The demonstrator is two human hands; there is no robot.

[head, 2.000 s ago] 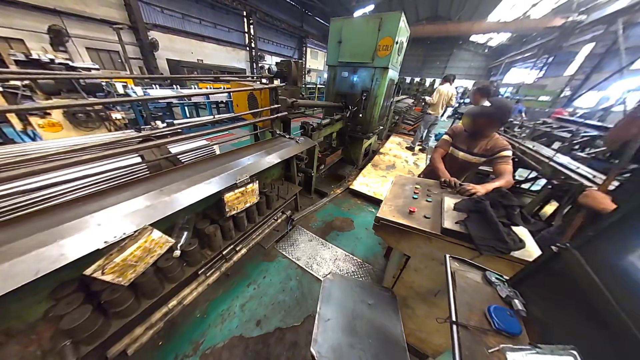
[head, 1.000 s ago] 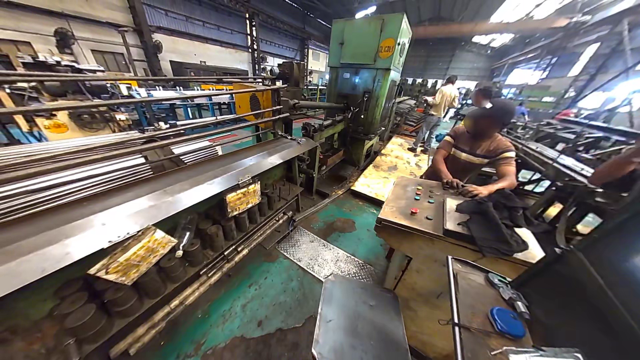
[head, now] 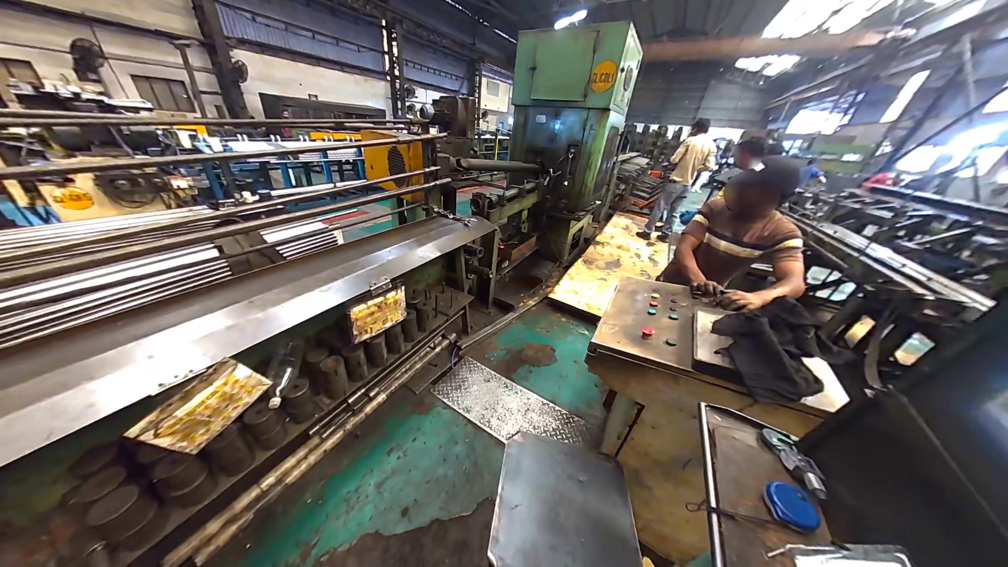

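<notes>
Neither my left hand nor my right hand shows in the head view. At the bottom centre is a grey metal plate. To the right of it, a tray-like stand bears a micrometer, a round blue object and a metal piece at the lower edge. Beyond stands a control console with red, green and yellow buttons; a black cloth lies over its right side. A person leans at the console's far side, both hands together near the cloth.
A long machine bed with steel bars runs along the left, with dark metal cylinders below it. A tall green machine stands ahead. Diamond-plate lies on the green floor. Other people stand farther back.
</notes>
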